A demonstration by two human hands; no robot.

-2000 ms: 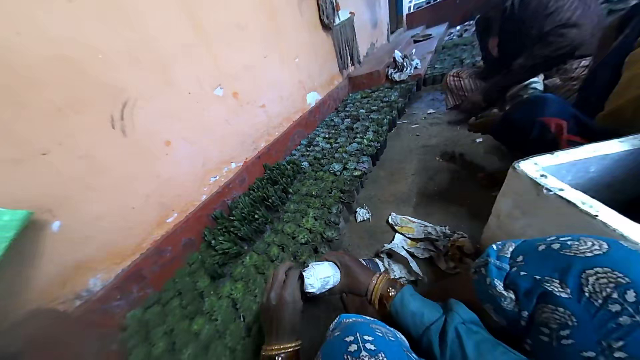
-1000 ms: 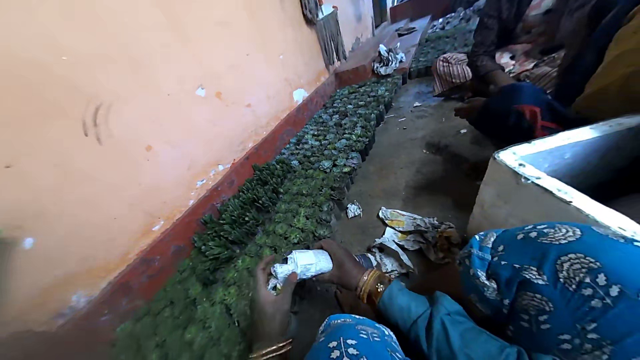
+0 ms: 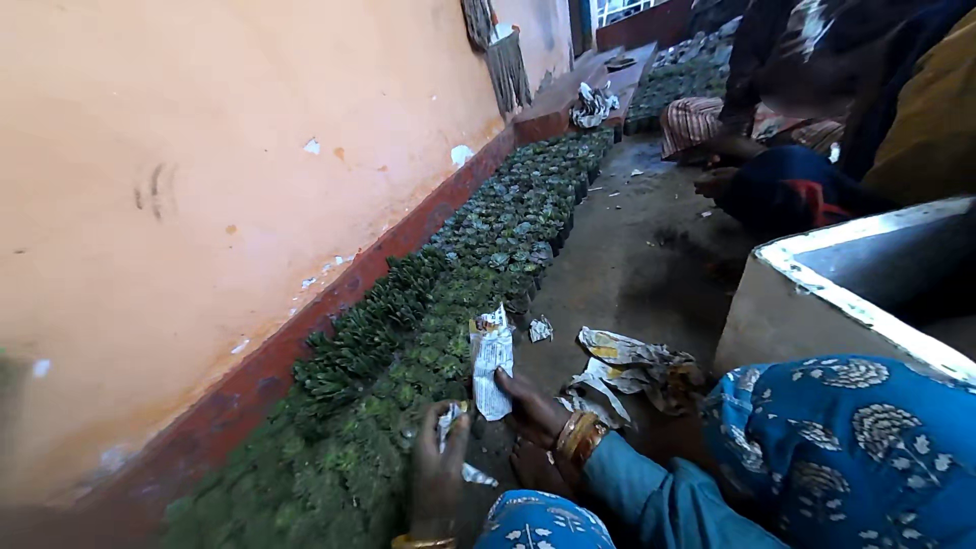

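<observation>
My right hand (image 3: 537, 408) grips a flat strip of printed newspaper (image 3: 492, 362) by its lower end, with the strip standing upward. My left hand (image 3: 441, 465) pinches a small crumpled piece of paper (image 3: 448, 427) between thumb and fingers, just left of the strip. A paper scrap (image 3: 478, 476) shows below, between the hands. Close to the hands, rows of small potted succulents (image 3: 457, 305) run along the wall. Torn newspaper sheets (image 3: 633, 366) lie on the floor to the right, and a small paper wad (image 3: 540, 329) lies nearer the plants.
A light-coloured open container with a white rim (image 3: 862, 301) stands at the right. Beyond it sit people (image 3: 793, 152) near more plants (image 3: 679, 84). Crumpled newspaper (image 3: 593, 105) lies on a red ledge. The wall (image 3: 229, 168) bounds the left side.
The paper-wrapped bundle held between both hands a second ago is no longer seen; my right hand now holds a flat newspaper strip and my left a small crumpled piece. The hands have moved apart.
</observation>
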